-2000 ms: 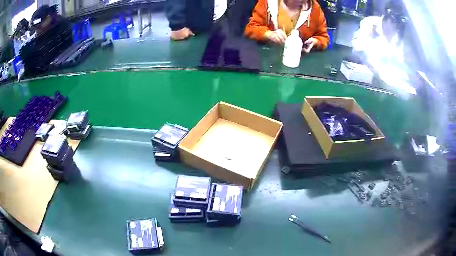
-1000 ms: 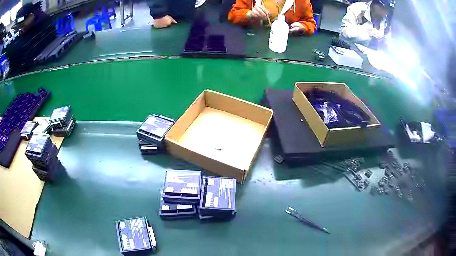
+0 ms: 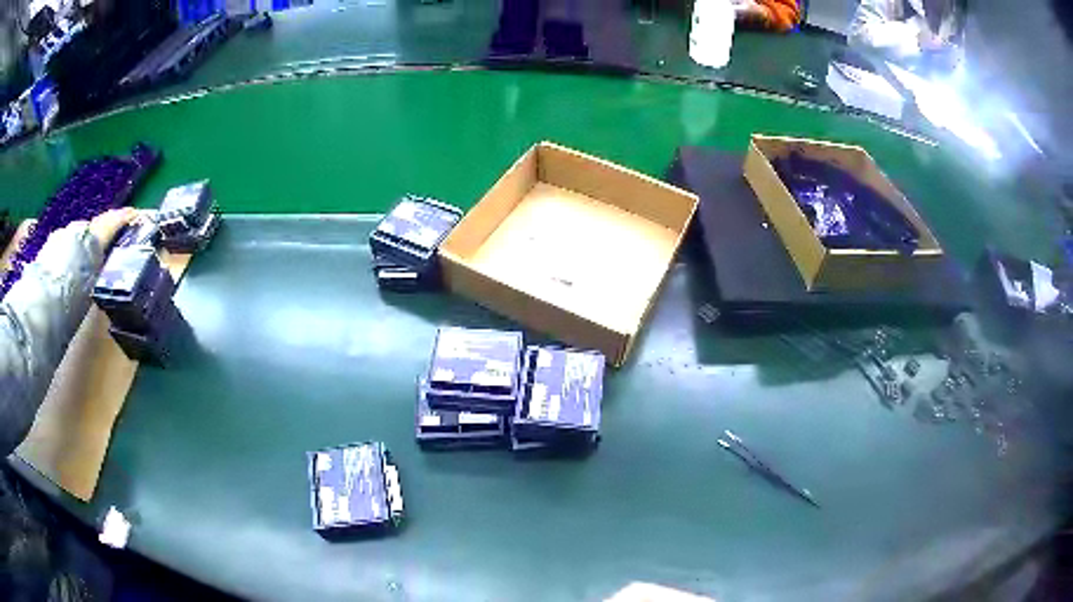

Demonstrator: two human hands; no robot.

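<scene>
My left hand [image 3: 114, 221] reaches in from the left edge in a pale sleeve, at a small module [image 3: 139, 233] behind a stack of dark modules [image 3: 130, 280]. Its fingers are small and blurred, so I cannot tell if they grip it. Another short stack [image 3: 186, 209] stands just beyond. A pale blurred shape [image 3: 657, 593] is cut off by the bottom edge; it may be my right hand, but I cannot tell. A single labelled module [image 3: 350, 488] lies at front left. Several more are grouped [image 3: 474, 367] near the middle.
An open shallow cardboard tray [image 3: 565, 253] stands at the centre, with stacked modules [image 3: 414, 232] on its left. A second carton [image 3: 841, 212] with dark contents sits on a black slab [image 3: 753, 265]. Tweezers [image 3: 767, 469] and small loose parts [image 3: 941, 376] lie at right. Brown cardboard [image 3: 82, 406] lies at left.
My left hand and sleeve have come into view at the left modules. The pale shape has appeared at the bottom edge. The view has tilted down, so the bench things sit higher.
</scene>
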